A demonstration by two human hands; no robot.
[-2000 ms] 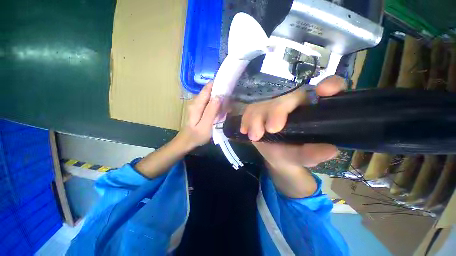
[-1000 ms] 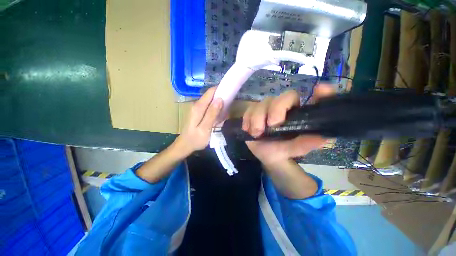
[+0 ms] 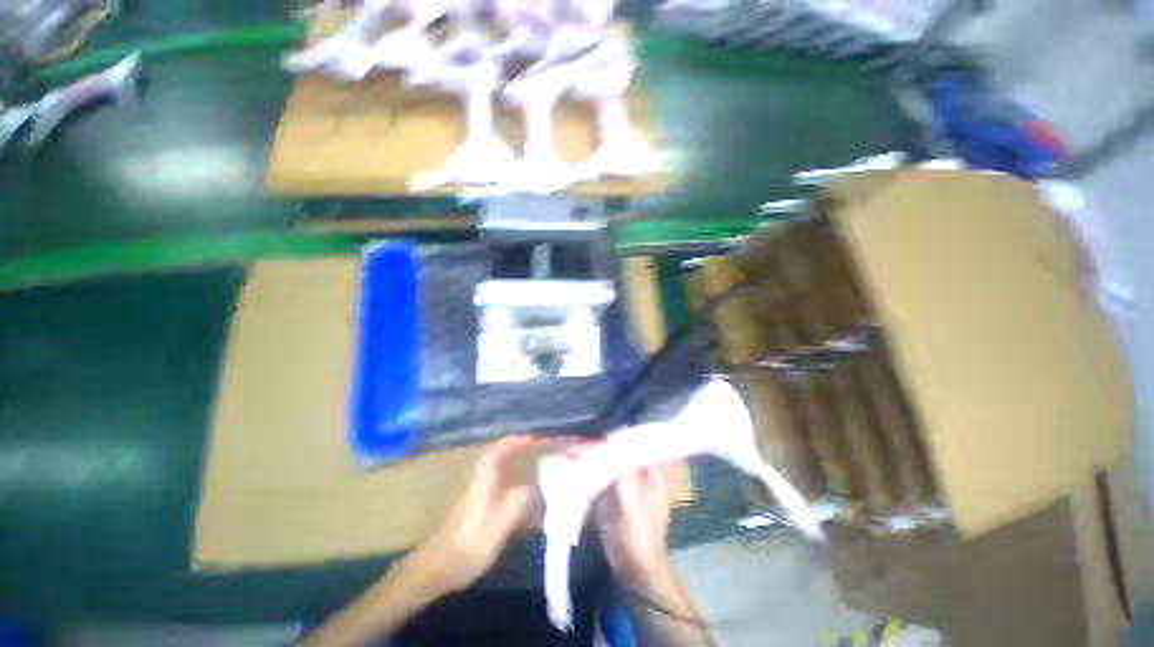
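Observation:
The view is blurred. The curved white housing [image 3: 658,442] is held up in front of the bench, one flared end to the right and prongs pointing down at its left. My left hand [image 3: 487,512] grips its left part, near a pink patch. My right hand [image 3: 639,512] is on it from below, fingers partly hidden by it. A dark, long shape, apparently the screwdriver [image 3: 677,363], slants behind the housing, out of my hands. The silver screw feeder [image 3: 544,293] stands on the dark mat [image 3: 449,367].
The blue tray [image 3: 387,354] is left of the feeder, on a cardboard pad [image 3: 285,442]. Pink-white housings [image 3: 538,120] lie on cardboard at the far side. An open carton [image 3: 1000,329] with brown dividers [image 3: 835,417] stands at the right.
The driver has left my right hand, which is now on the housing. The housing has turned and moved right, away from the feeder. The view has shifted to show the far side and carton.

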